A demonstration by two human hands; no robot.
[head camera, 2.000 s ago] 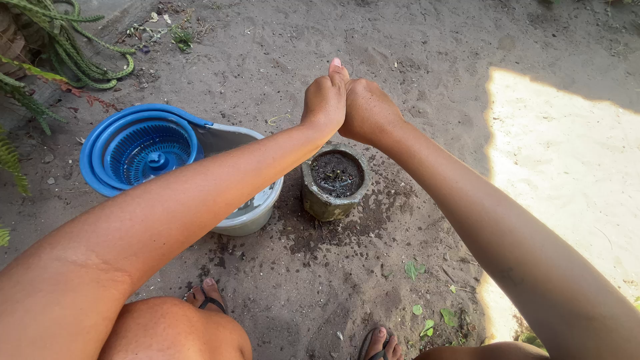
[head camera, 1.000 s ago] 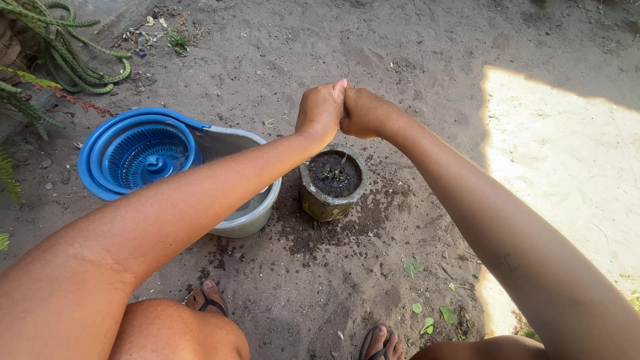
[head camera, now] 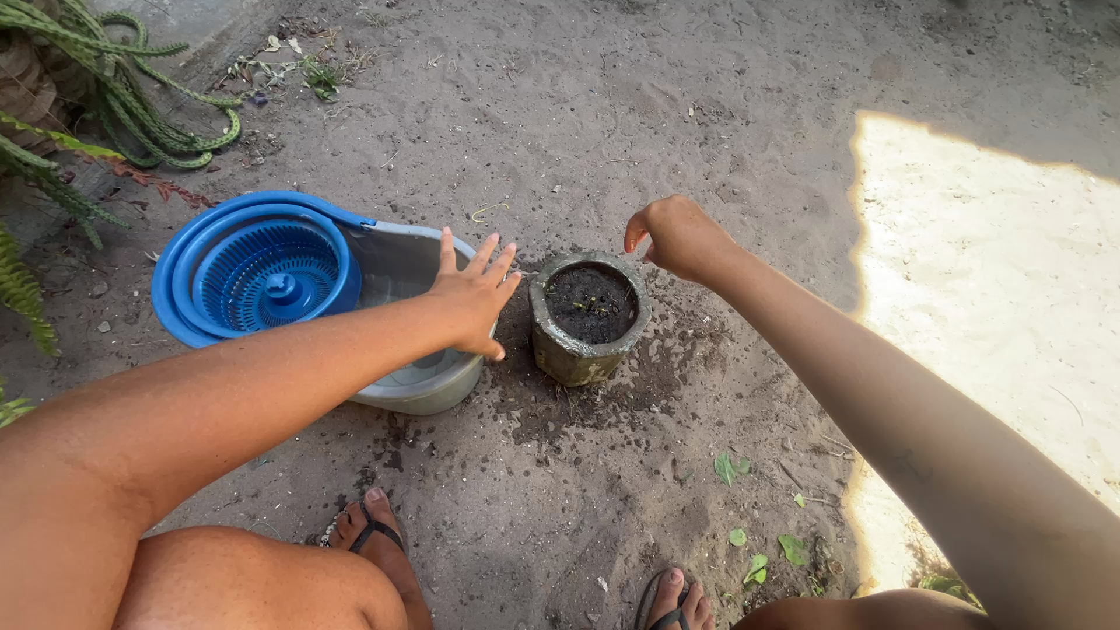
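Observation:
A stone-like planter pot [head camera: 577,350] filled with dark, wet soil [head camera: 591,302] and small green sprouts stands on the sandy ground. Left of it is a grey mop bucket [head camera: 420,394] holding water, with a blue spin-wringer basket [head camera: 271,271] at its far-left end. My left hand [head camera: 472,302] is spread, palm down, over the bucket's right rim, holding nothing. Up and to the right of the pot hangs my right hand [head camera: 678,236], its fingers curled downward; nothing shows in it, though its palm is hidden.
Wet soil [head camera: 569,420] surrounds the pot's base. Trailing green cactus stems [head camera: 157,131] and fern fronds [head camera: 22,289] lie at the left. My sandalled feet are at the bottom, near loose green leaves [head camera: 794,549]. A sunlit patch [head camera: 989,289] spans the right.
My hands, earlier pressed together above the pot, have come apart. The left has moved down and left to the bucket with fingers spread; the right has moved to the pot's right.

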